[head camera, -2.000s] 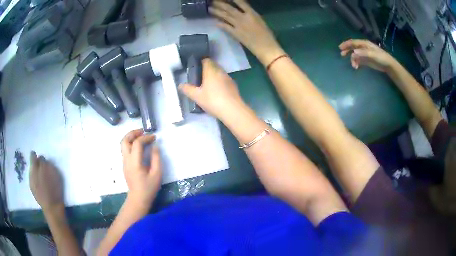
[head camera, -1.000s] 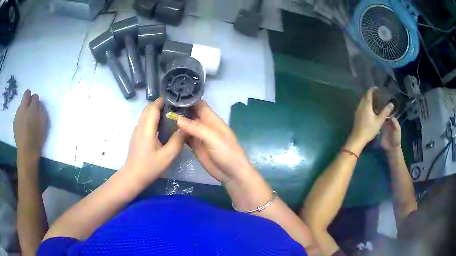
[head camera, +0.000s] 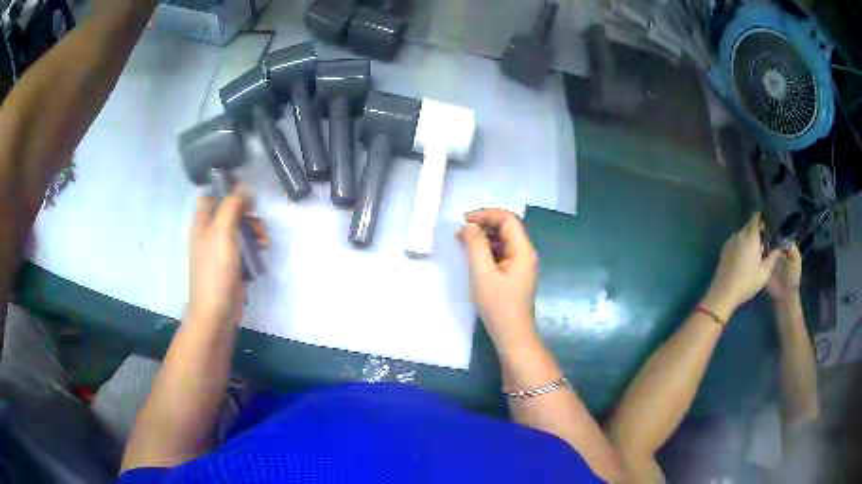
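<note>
My left hand (head camera: 219, 248) is closed around the handle of a grey hair dryer (head camera: 213, 149) at the left end of the row. The dryer is blurred, its head pointing away from me. My right hand (head camera: 503, 260) is over the white sheet's right edge, fingers curled, thumb near the fingertips; whether something tiny is between them cannot be told. Between my hands lie several grey hair dryers (head camera: 376, 170) and one white hair dryer (head camera: 431, 180), handles towards me.
A neighbour's arm (head camera: 57, 104) reaches across at the left. Another person's hands (head camera: 759, 269) work at the right, near a blue fan (head camera: 775, 83) and a pale machine (head camera: 841, 255). More grey dryers (head camera: 357, 28) lie at the back beside a grey box (head camera: 203, 19).
My hands have moved apart. The grey dryer held in both hands in front of me is now at the left in my left hand only. The neighbour's left-side arm now reaches farther forward.
</note>
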